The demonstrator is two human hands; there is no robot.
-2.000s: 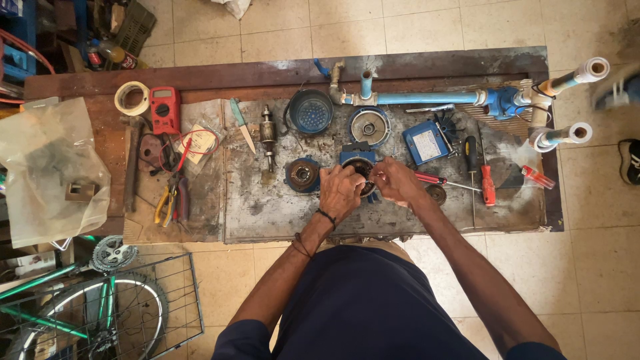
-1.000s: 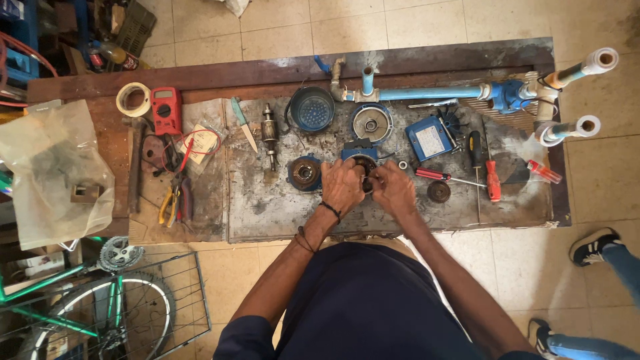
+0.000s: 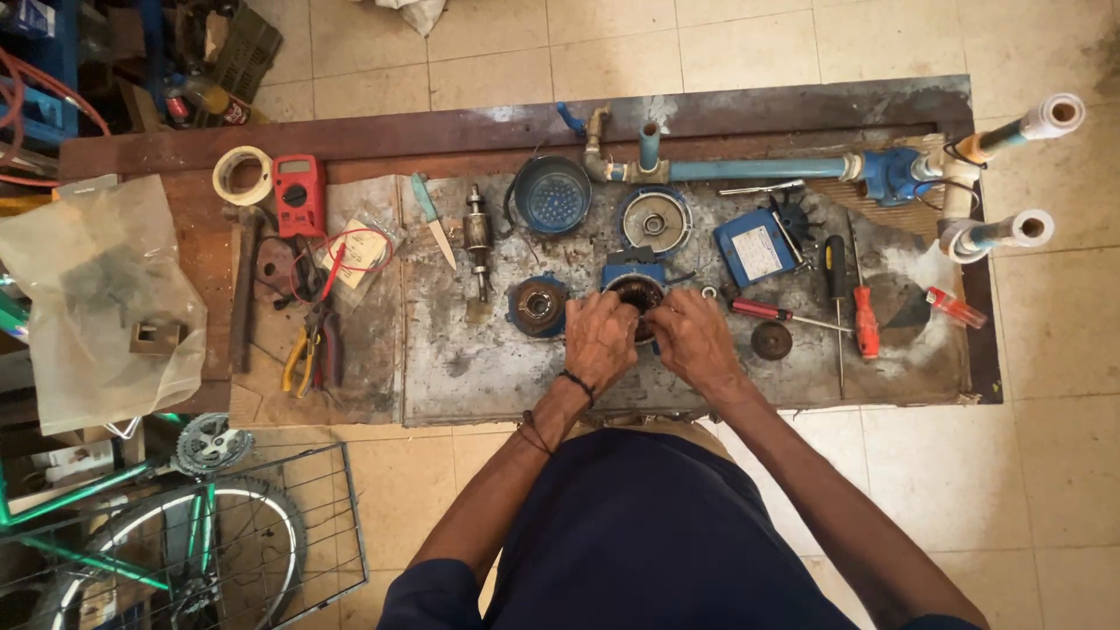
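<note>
A blue electric motor housing (image 3: 633, 278) with its stator windings (image 3: 646, 296) showing stands on the stained cardboard in front of me. My left hand (image 3: 601, 341) lies against its near left side, fingers bent at the rim. From the right, my right hand (image 3: 693, 337) has its thumb and fingertips pinched at the opening. Whether either hand holds a small part cannot be seen. Left of the housing sits a blue end cover with a bearing (image 3: 537, 304). Behind are a blue fan cover (image 3: 552, 195) and a round pump part (image 3: 654, 222). A rotor with shaft (image 3: 476, 236) lies farther left.
Right of my hands lie a red screwdriver (image 3: 761, 309), a dark disc (image 3: 771, 340), a blue terminal box (image 3: 756, 247) and a black fan (image 3: 794, 217). Blue piping (image 3: 752, 169) runs along the back. A knife (image 3: 432, 215), multimeter (image 3: 299, 194), pliers (image 3: 302, 357) and hammer (image 3: 246, 289) are at left.
Both hands have stayed at the motor housing, with small shifts of the fingers. The other person's legs and shoes, seen at the right a second ago, have left the view.
</note>
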